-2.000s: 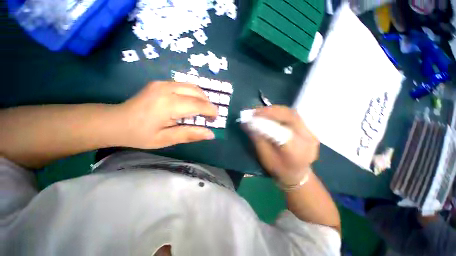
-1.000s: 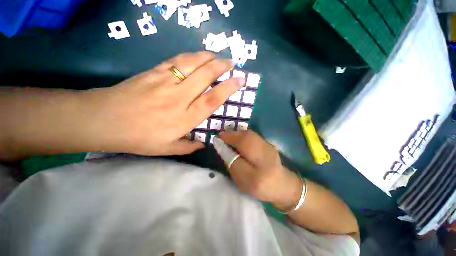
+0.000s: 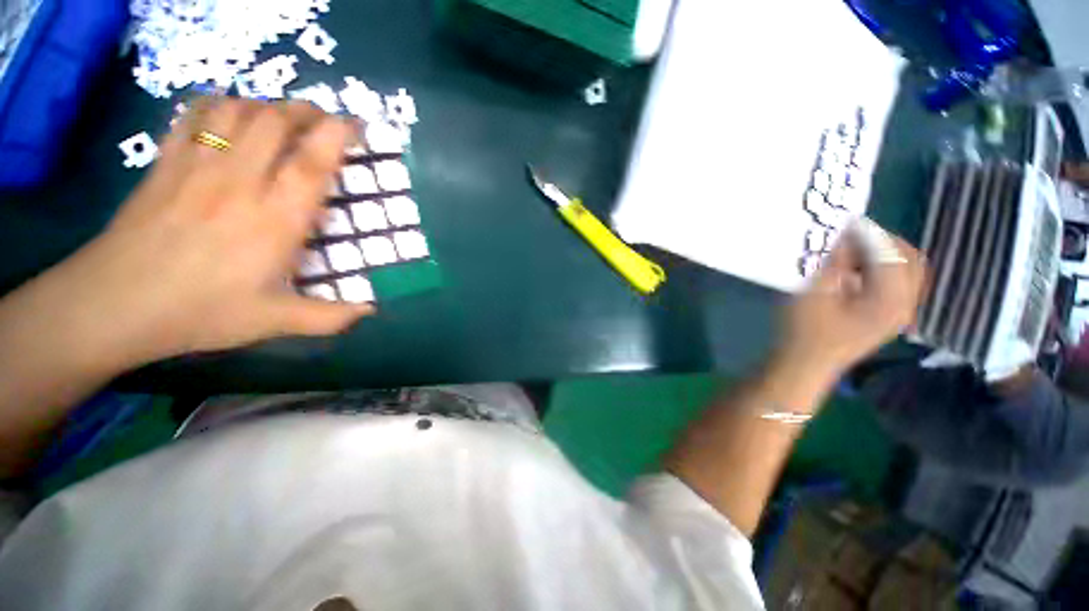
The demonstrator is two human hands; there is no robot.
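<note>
A green PCB panel (image 3: 410,278) lies at left centre with rows of white square parts (image 3: 379,250) on it. Its left side is hidden under my left hand (image 3: 245,221), which rests over it with fingers spread and a ring on one finger. My right hand (image 3: 854,292) is blurred at the lower right corner of a white sheet (image 3: 717,131), beside rows of dark-edged square parts (image 3: 832,179). One of its fingers has a white cover. Whether its fingertips hold a part cannot be told.
A yellow utility knife (image 3: 611,248) lies between my hands. Loose tabbed white pieces (image 3: 215,42) are piled beyond my left hand, beside a blue bin (image 3: 60,96). A green panel stack (image 3: 561,26) is at the top. Stacked trays (image 3: 973,257) and another person's sleeve (image 3: 991,412) are at the right.
My right hand has left the panel and moved right to the white sheet's square parts. My left hand stays over the panel, its fingers lifted and shifted. The view has swung right.
</note>
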